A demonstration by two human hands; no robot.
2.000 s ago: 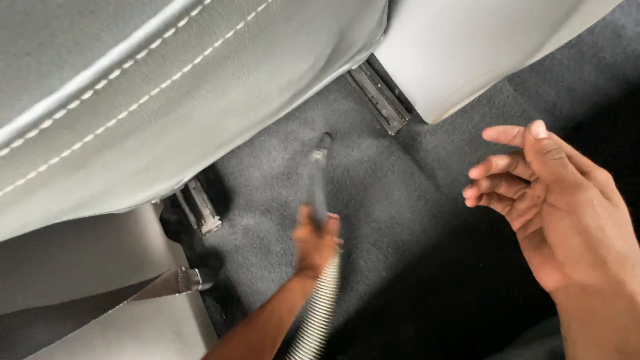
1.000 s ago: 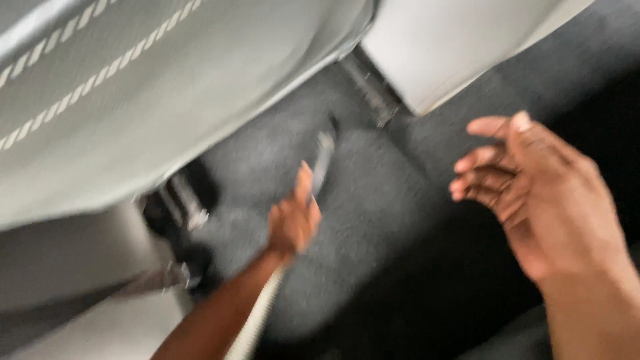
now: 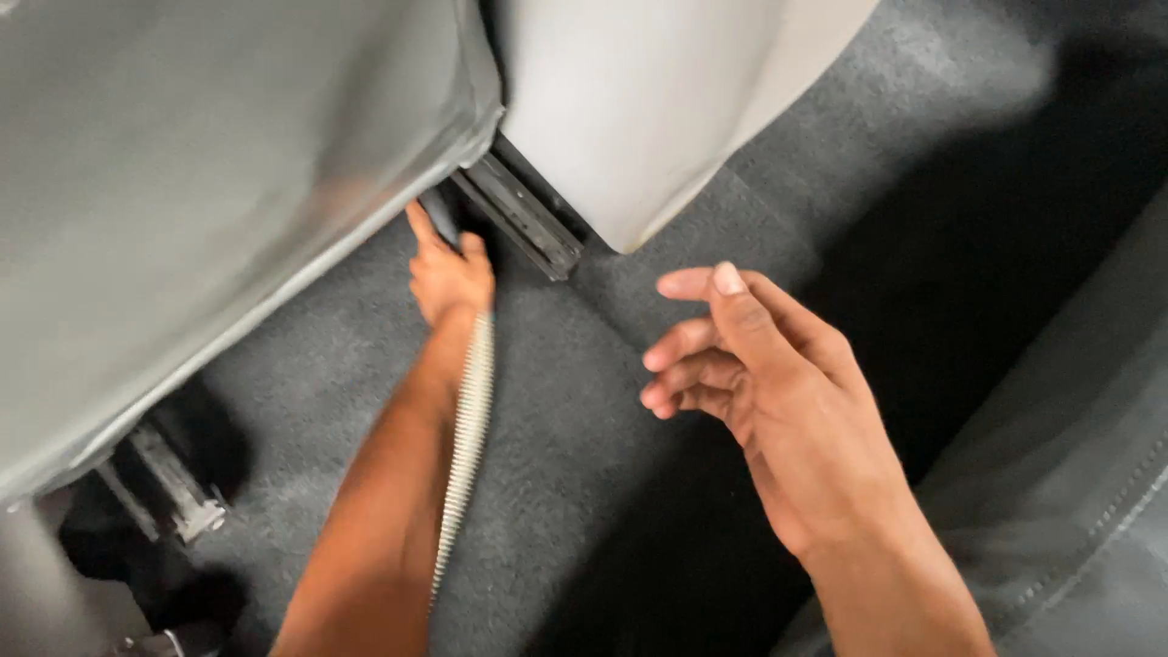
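My left hand (image 3: 449,278) is closed around the dark tube of a vacuum wand (image 3: 440,217), with its index finger stretched along it. The wand's front end is hidden under the edge of the grey car seat (image 3: 228,182). A pale ribbed vacuum hose (image 3: 470,429) runs back from that hand beside the forearm. Dark grey carpet (image 3: 557,401) lies beneath. My right hand (image 3: 766,365) hovers over the floor at the right, fingers half curled and apart, holding nothing.
A metal seat rail (image 3: 525,214) stands just right of my left hand, and another seat rail (image 3: 173,479) is at the lower left. Beside the first rail is a light plastic trim panel (image 3: 630,109). Grey stitched upholstery (image 3: 1068,511) borders the right side.
My left hand has pushed the wand from the open carpet to beneath the seat edge, close to the rail. My right hand keeps much the same pose. The view has shifted.
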